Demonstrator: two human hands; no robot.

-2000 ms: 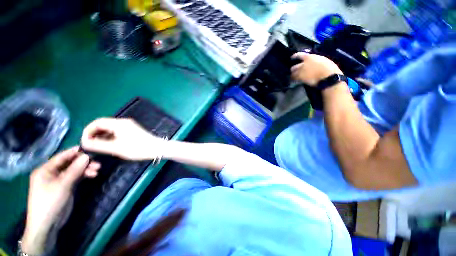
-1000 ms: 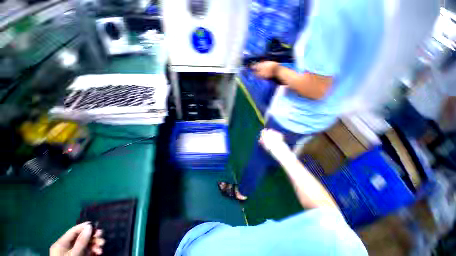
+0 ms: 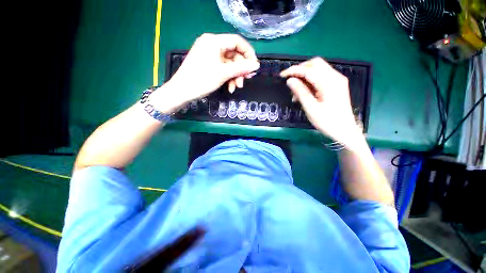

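The long black tray (image 3: 266, 88) lies across the green bench in front of me. Several clear, loop-like oval parts (image 3: 253, 111) stand in its near row. My left hand (image 3: 221, 66) is over the left half of the tray, thumb and forefinger pinched together; whether something small is between them I cannot tell. My right hand (image 3: 320, 90) is over the right half, thumb and forefinger bent close to each other, contents unclear. The fingertips of the two hands are a short way apart.
A clear plastic bag (image 3: 264, 26) with a dark heap lies beyond the tray. A round black fan (image 3: 421, 16) and a yellow unit (image 3: 471, 40) with cables stand at the far right. A pale stack (image 3: 473, 117) is at the right edge. A blue basket (image 3: 407, 181) is below the bench edge.
The view has swung back from the aisle and the other person to the tray. My right hand, last out over the aisle, is back above the tray near my left hand.
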